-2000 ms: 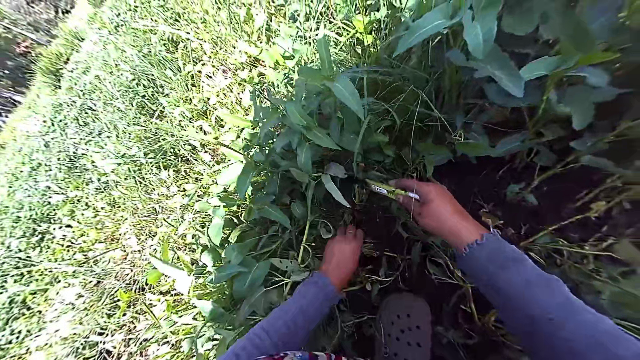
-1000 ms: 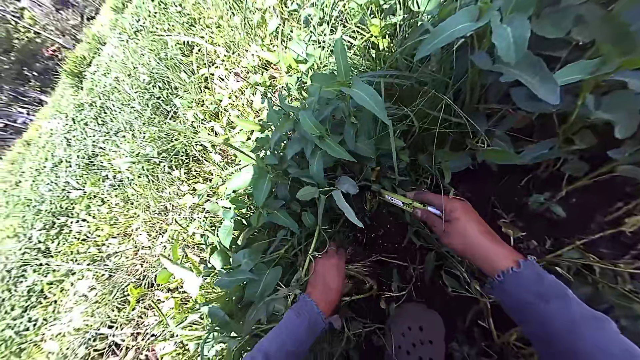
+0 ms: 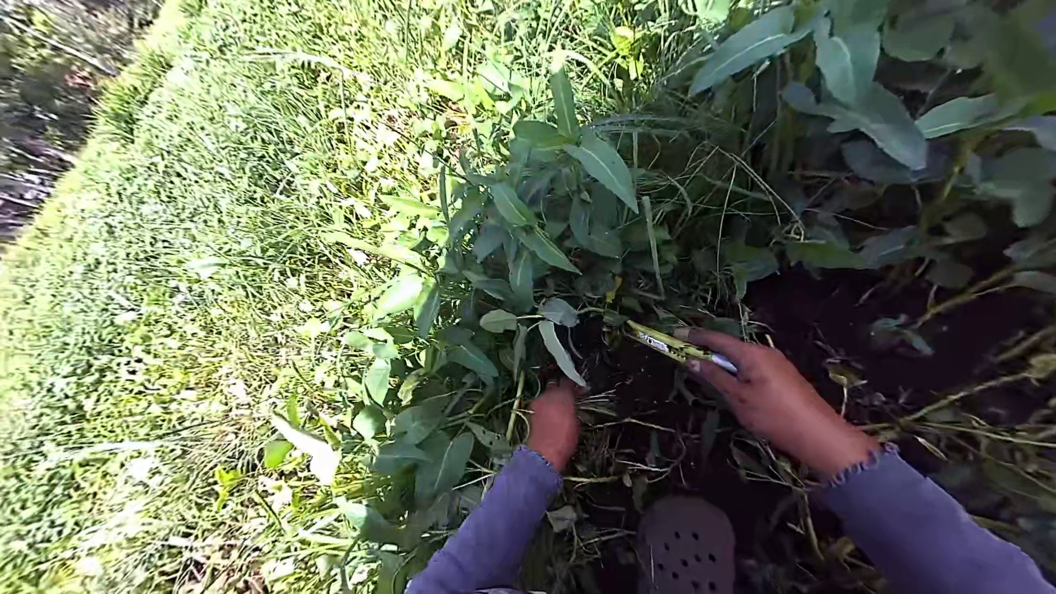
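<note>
My right hand [image 3: 755,384] is closed around a slim yellow-green handle [image 3: 664,342] with printed writing and a pale end; its far end is lost among the stems, so I cannot tell the tool's kind. To its left, my left hand [image 3: 554,421] reaches down at the base of a leafy green plant [image 3: 528,231]. The fingertips of that hand are hidden by leaves and shadow, and whether it grips anything does not show. Dark soil [image 3: 643,379] lies between the two hands.
A perforated clog [image 3: 686,544] rests on the ground below my hands. Sunlit grass [image 3: 206,247] covers the left side. Broad-leaved plants [image 3: 874,124] hang over the upper right, and cut or fallen stems [image 3: 973,396] lie on the soil at the right.
My left hand has gone deeper in at the base of the plant, so less of its fingers shows. The right hand keeps its hold on the yellow-green handle.
</note>
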